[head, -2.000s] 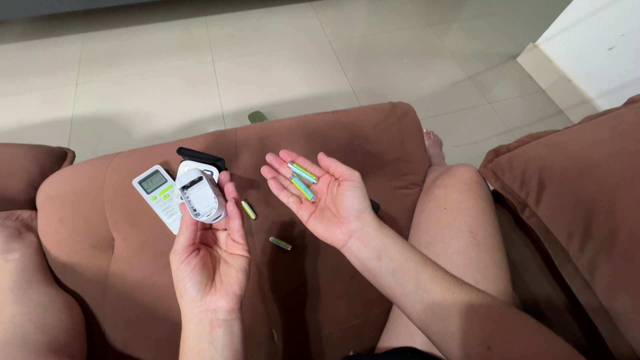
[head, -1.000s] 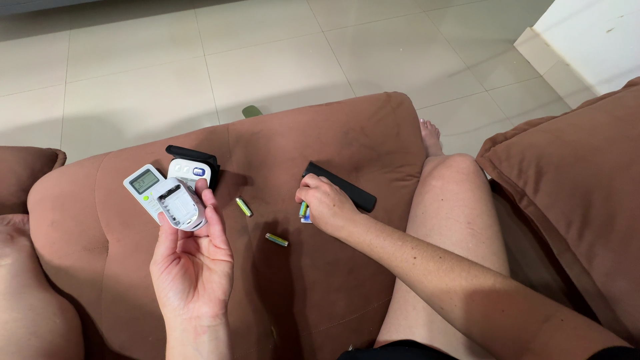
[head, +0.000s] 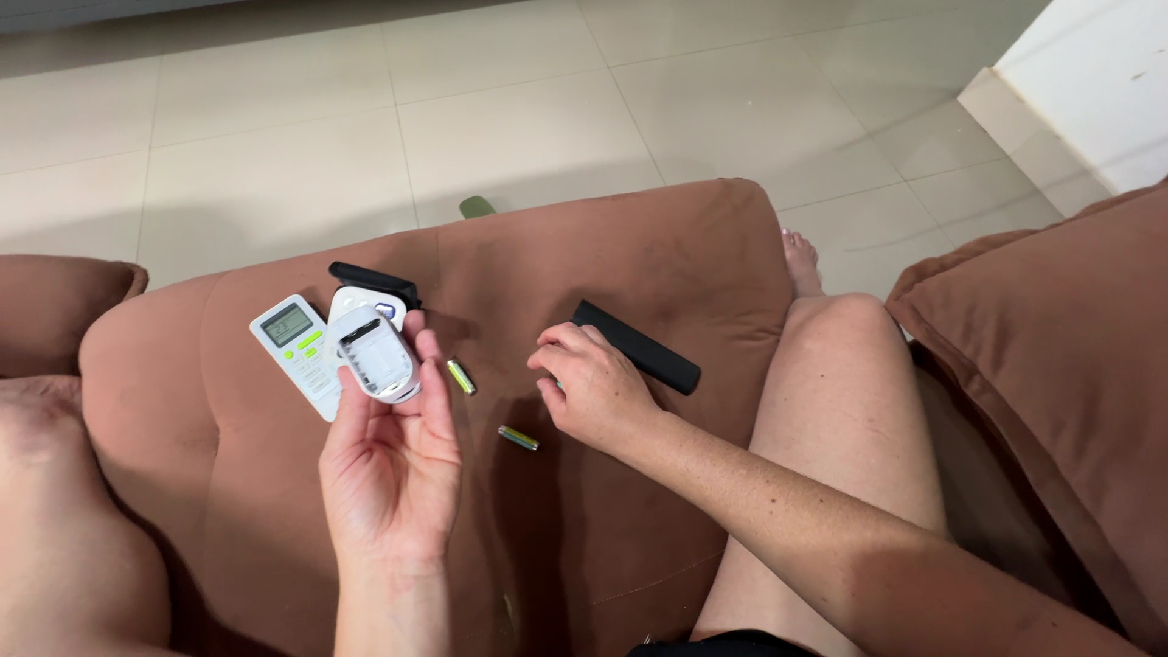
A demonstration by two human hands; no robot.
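Observation:
My left hand (head: 392, 465) holds a small white battery-powered device (head: 379, 356), its battery compartment facing up with no battery showing inside. Right of it on the brown cushion lie two green-and-silver batteries, one (head: 462, 376) beside my fingertips and one (head: 519, 438) lower down. My right hand (head: 593, 383) hovers over or rests on the cushion, palm down with fingers curled; what lies under it is mostly hidden, and whether it grips anything cannot be told. A black remote-like bar (head: 639, 349) lies just beyond that hand.
A white air-conditioner remote (head: 297, 351) with a lit display lies left of my left hand. Behind the device sit a white object with a blue mark (head: 370, 301) and a black case (head: 374, 278). A brown pillow (head: 1049, 365) is at the right, a green object (head: 476, 207) past the cushion edge.
My right hand, open palm up with two batteries two seconds ago, has turned palm down and come down to the cushion. It has since shifted slightly, fingers spread more. My left hand still holds the device.

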